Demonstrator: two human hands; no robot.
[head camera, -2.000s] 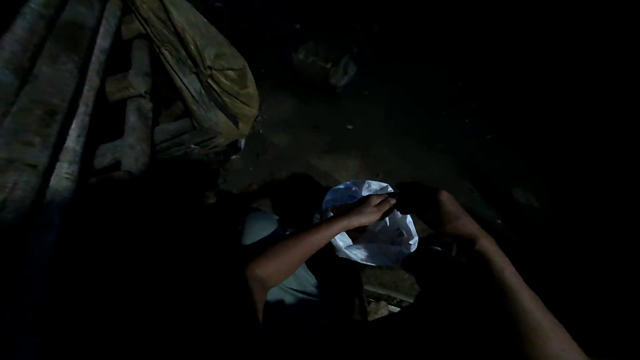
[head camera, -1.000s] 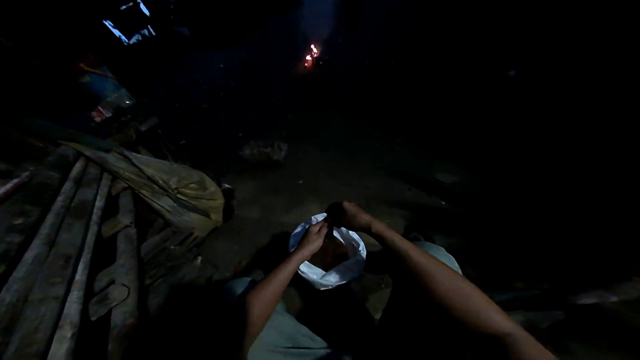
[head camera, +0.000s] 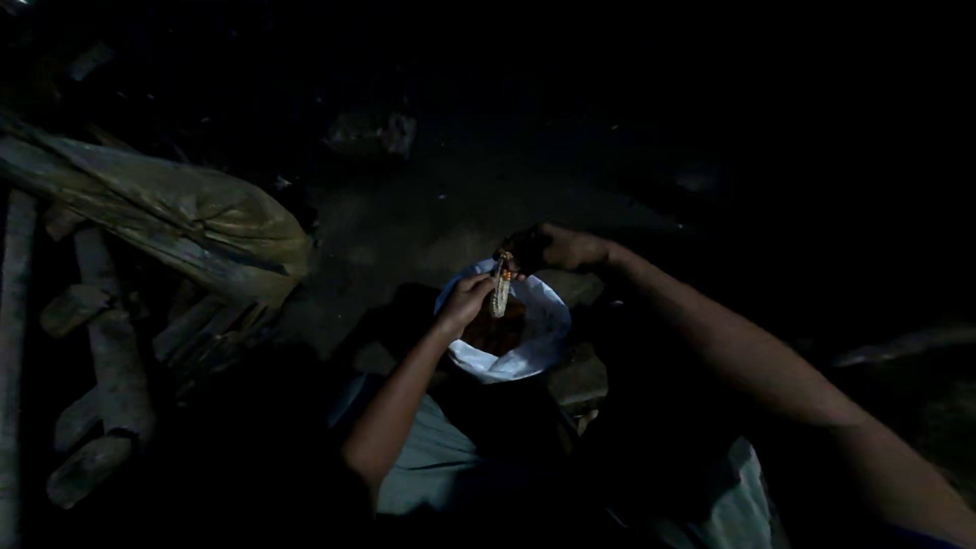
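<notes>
A partly shelled corn cob (head camera: 500, 290), its lower part pale and bare, with a few orange kernels near the top, is upright over a white plastic sack (head camera: 550, 309). My left hand (head camera: 467, 301) grips the cob from the left. My right hand (head camera: 545, 248) is at the cob's upper end, its fingers in deep shadow and bent against the kernels. Inside the open-mouthed sack lies a reddish-brown mass of what look like kernels (head camera: 492, 332). The sack stands on the ground between my legs.
Wooden poles (head camera: 114, 343) and cut logs (head camera: 90, 469) are stacked at the left, beneath a yellowish tarp or sack (head camera: 221, 221). A dim block-like object (head camera: 374, 136) lies on the dirt ground ahead. A pale stick (head camera: 907, 345) is at the right.
The view has swung about. The pale cob now shows between my hands; in the earlier frames it cannot be made out. Both hands stay over the sack.
</notes>
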